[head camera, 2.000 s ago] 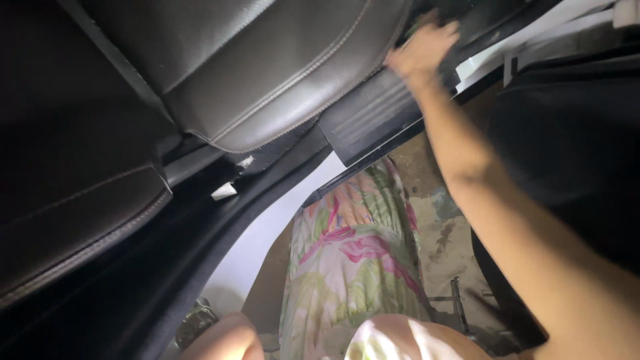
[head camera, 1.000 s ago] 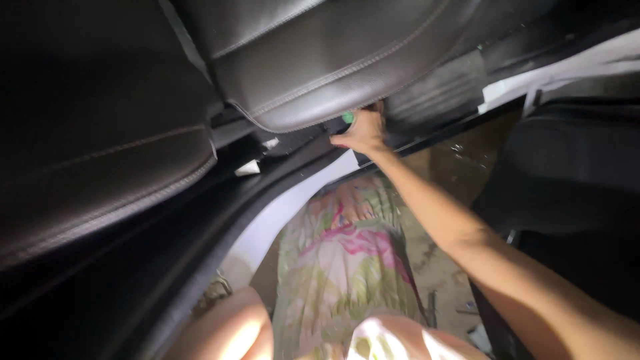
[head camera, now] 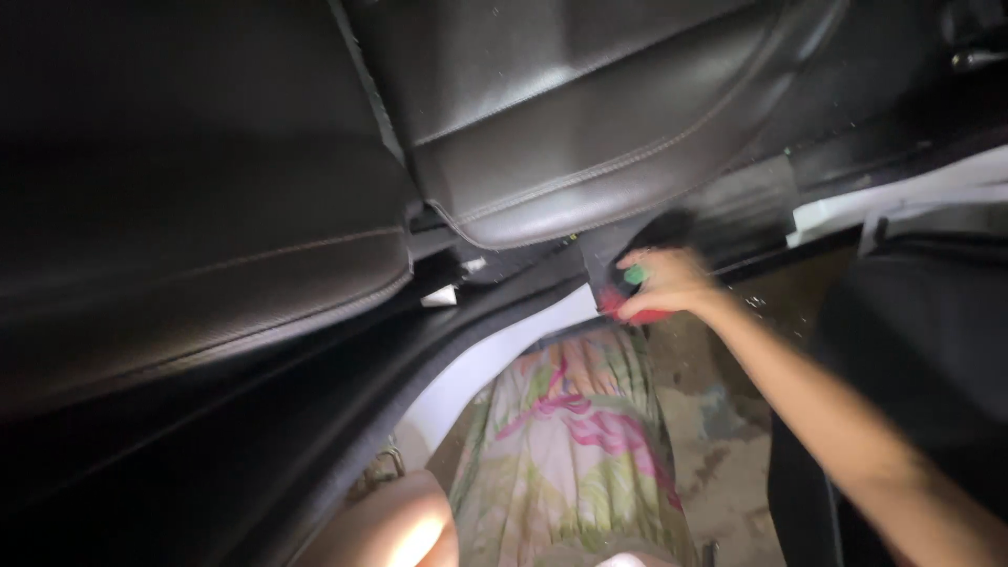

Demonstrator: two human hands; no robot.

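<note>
My right hand [head camera: 665,282] reaches in from the lower right and is closed around a small red and green object [head camera: 634,274], blurred by motion; its kind cannot be told. The red part shows below the thumb, the green between thumb and fingers. The hand is over the outer edge of the car's dark door sill [head camera: 744,209], just below the front of a dark leather car seat [head camera: 598,189]. My left hand is not seen. Bare skin shows at the bottom left, a limb whose part cannot be told.
Another leather seat part [head camera: 276,268] fills the left. A white scrap [head camera: 439,297] lies beside the seat base. The white door frame [head camera: 488,362] curves below. A floral skirt [head camera: 583,441] hangs beneath the sill, over a stained floor [head camera: 724,465]. A dark door panel [head camera: 913,339] stands at right.
My right hand has come from the far end of the sill to its near end, then outward to the edge. The red part now shows; only green showed one second ago.
</note>
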